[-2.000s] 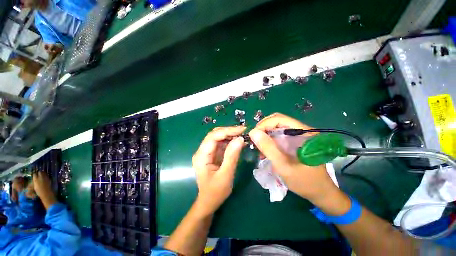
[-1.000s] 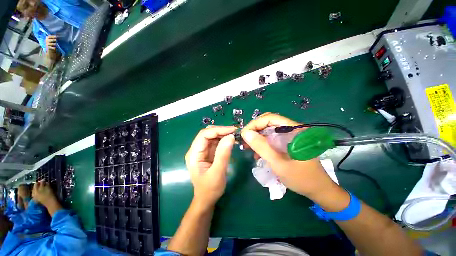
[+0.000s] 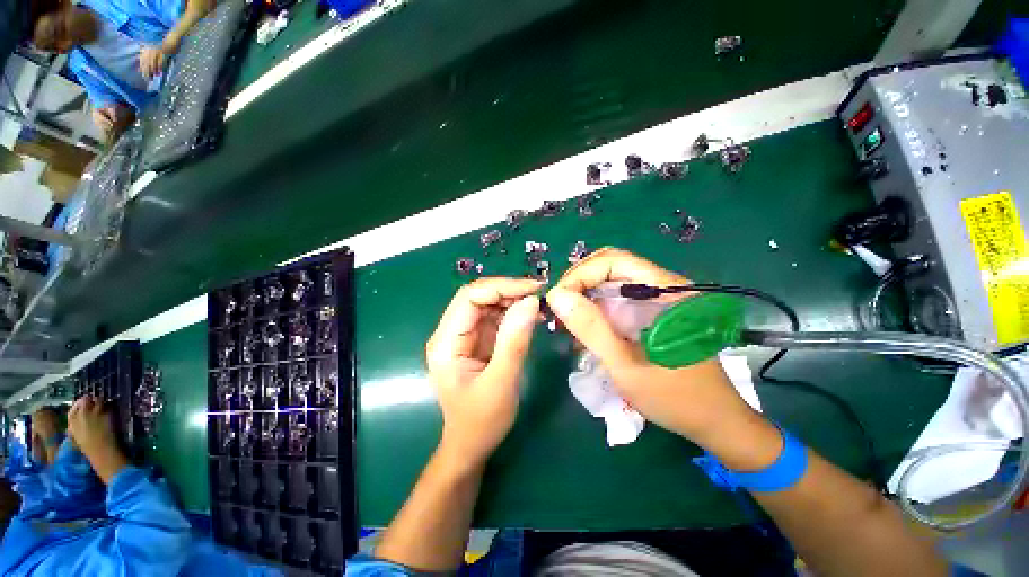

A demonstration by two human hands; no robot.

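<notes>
My left hand (image 3: 480,361) pinches a small dark part (image 3: 546,307) between thumb and fingertips, mostly hidden by the fingers. My right hand (image 3: 632,349) holds the dispensing syringe, whose front end meets the part; the tip is hidden by my fingers. The syringe's bright green cap (image 3: 693,329) sticks out at the rear, joined to a clear air hose (image 3: 903,343). A thin black cable (image 3: 722,290) runs along the syringe. Crumpled, pink-stained wiping paper (image 3: 609,406) lies on the green bench below my right hand.
A black parts tray (image 3: 280,411), partly filled, lies left of my hands. Several loose small parts (image 3: 551,209) lie ahead, along the white rail (image 3: 418,234). A grey dispenser box (image 3: 942,169) stands at right, with white cloth (image 3: 953,434) below. Other people in blue work at far left.
Both hands have shifted slightly left in the picture since two seconds ago, still together at the part. The green cap has tilted a little. A loose part on the far green surface appears further left.
</notes>
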